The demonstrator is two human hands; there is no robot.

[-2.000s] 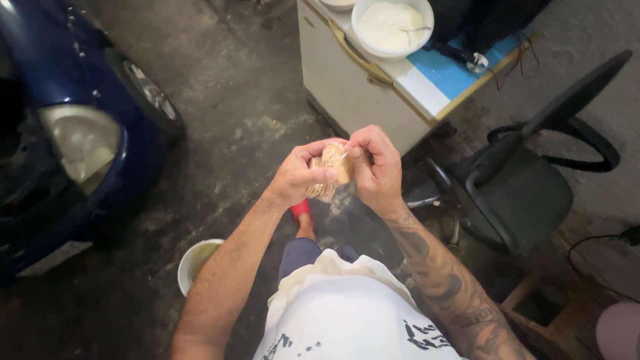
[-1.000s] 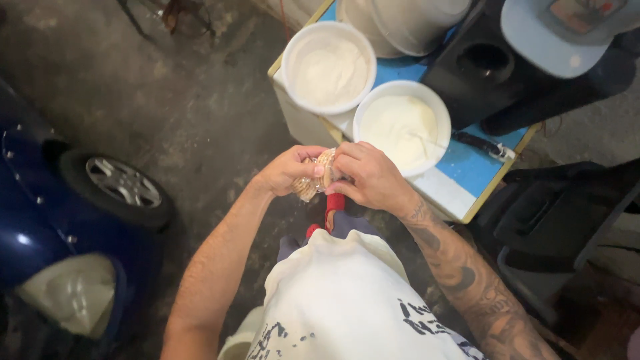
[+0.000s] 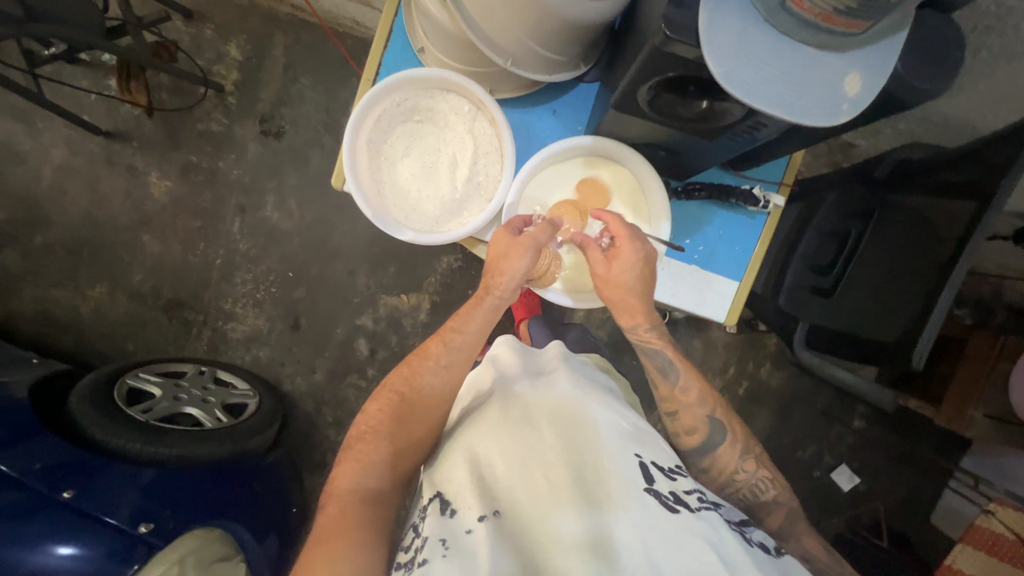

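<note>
My left hand (image 3: 516, 254) grips a clear plastic packet of round biscuits (image 3: 546, 267) over the near-left rim of a white bowl (image 3: 663, 210) of pale creamy liquid. One round biscuit (image 3: 594, 192) lies in the liquid. Another biscuit (image 3: 567, 216) shows between my hands; whether it touches the liquid I cannot tell. My right hand (image 3: 620, 254) pinches a bit of the clear wrapper above the bowl's near-right part. Beyond that hand, a dark utensil handle (image 3: 666, 242) sticks out over the rim. To the left stands a white tub (image 3: 432, 160) of whitish powder.
Both containers stand on a blue-topped table (image 3: 712, 232) with stacked pale buckets (image 3: 520, 40), a black speaker (image 3: 680, 96) and a light blue cap (image 3: 800, 72). A black chair (image 3: 848, 264) is at the right. A car wheel (image 3: 188, 396) lies low at the left.
The packet and both hands have come over the bowl of liquid. Biscuits now show in and above the bowl, where none showed a second ago. The view has shifted toward the table.
</note>
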